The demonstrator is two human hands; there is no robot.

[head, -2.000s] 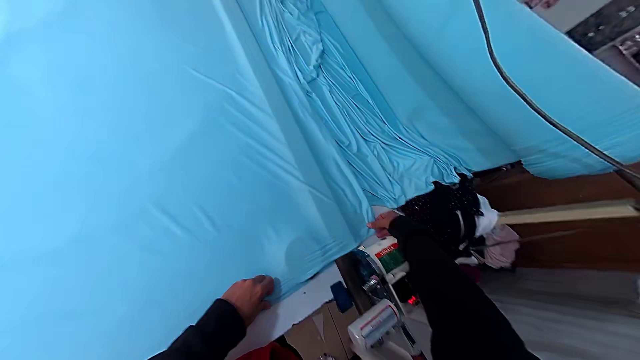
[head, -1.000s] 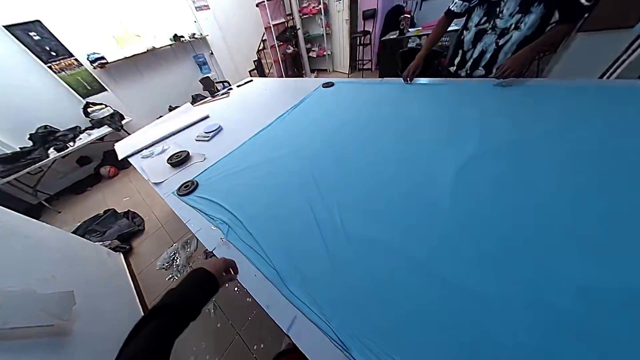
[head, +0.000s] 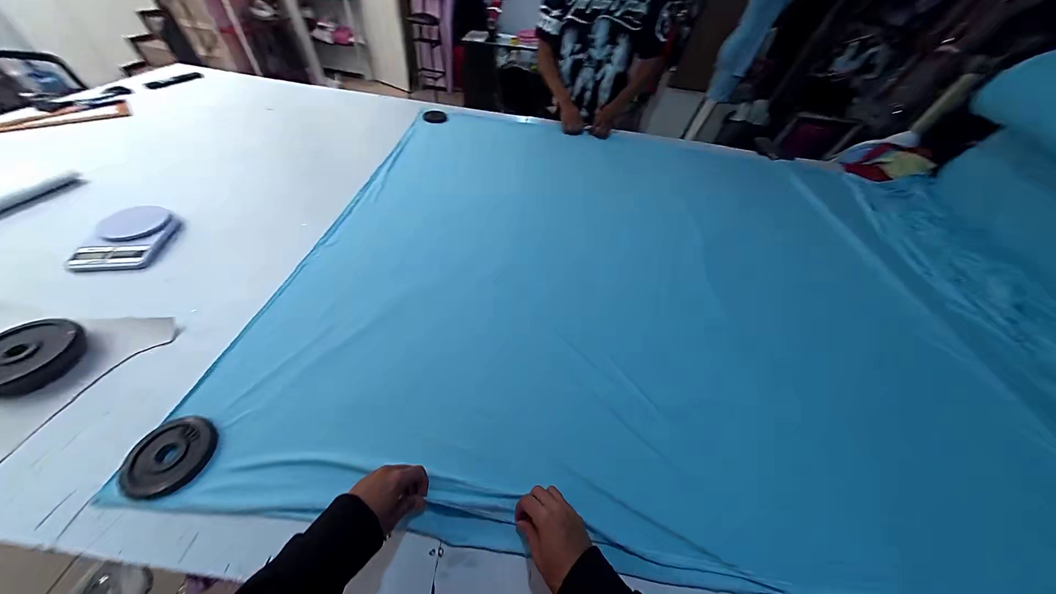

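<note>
Light blue fabric (head: 528, 313) lies spread over a white table, with small folds along its near edge. My left hand (head: 393, 495) pinches that edge at the lower middle. A short way to the right, my right hand (head: 548, 528) grips the same edge, and the fabric between the two is slightly bunched. A black weight plate (head: 168, 457) rests on the fabric's near left corner. Another small black weight (head: 435, 116) sits on the far left corner. Across the table, a person's hands (head: 587, 122) touch the far edge of the fabric.
On the white table (head: 239, 157) at left stand a kitchen scale (head: 125, 238) and another weight plate (head: 37, 355) on a paper pattern piece (head: 124, 338). More blue fabric (head: 1006, 190) is heaped at right, beside multicoloured cloth (head: 891, 162). Shelves stand behind the table.
The view has swung widely. Both my hands are now at the fabric's near edge, to the right of the corner weight; one second ago only one of them was in view, by the table edge.
</note>
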